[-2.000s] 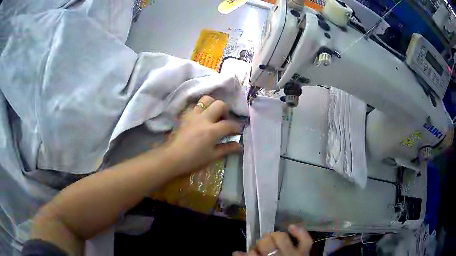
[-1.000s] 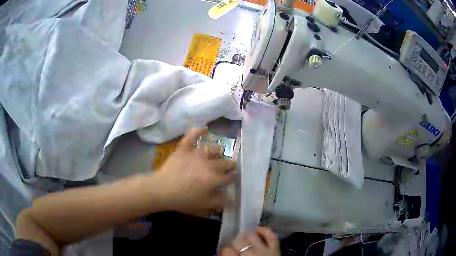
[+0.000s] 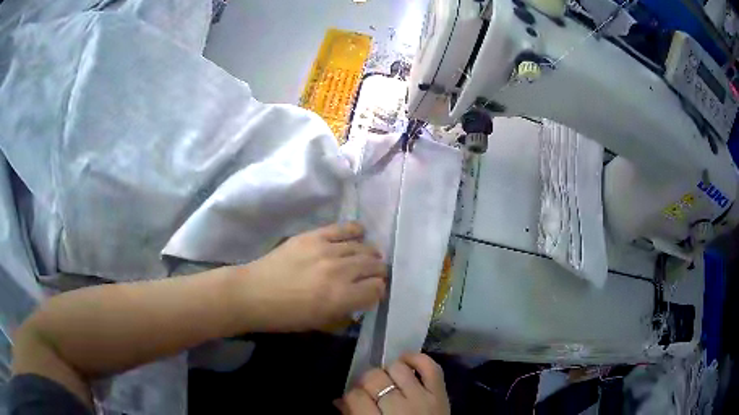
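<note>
The pale band (image 3: 417,235) runs from under the presser foot (image 3: 412,134) down towards me. The light grey garment (image 3: 267,186) lies crumpled to its left, its edge meeting the band left of the needle. My left hand (image 3: 324,275) lies over the garment edge and the band's left side, fingers bent and pinching the cloth; the fingertips are partly hidden. My right hand (image 3: 401,387), with a ring, grips the band's lower end at the bottom edge of the picture, partly cut off.
The white sewing machine head (image 3: 567,105) arches over the right side. A stack of folded strips (image 3: 571,203) lies under its arm. Yellow-orange tape (image 3: 336,81) is stuck on the table left of the needle. Loose threads and cloth hang at the lower right.
My left hand has come back from a blurred reach onto the cloth beside the band. The garment edge now lies along the band. My right hand stays on the lower end, after shifting left earlier.
</note>
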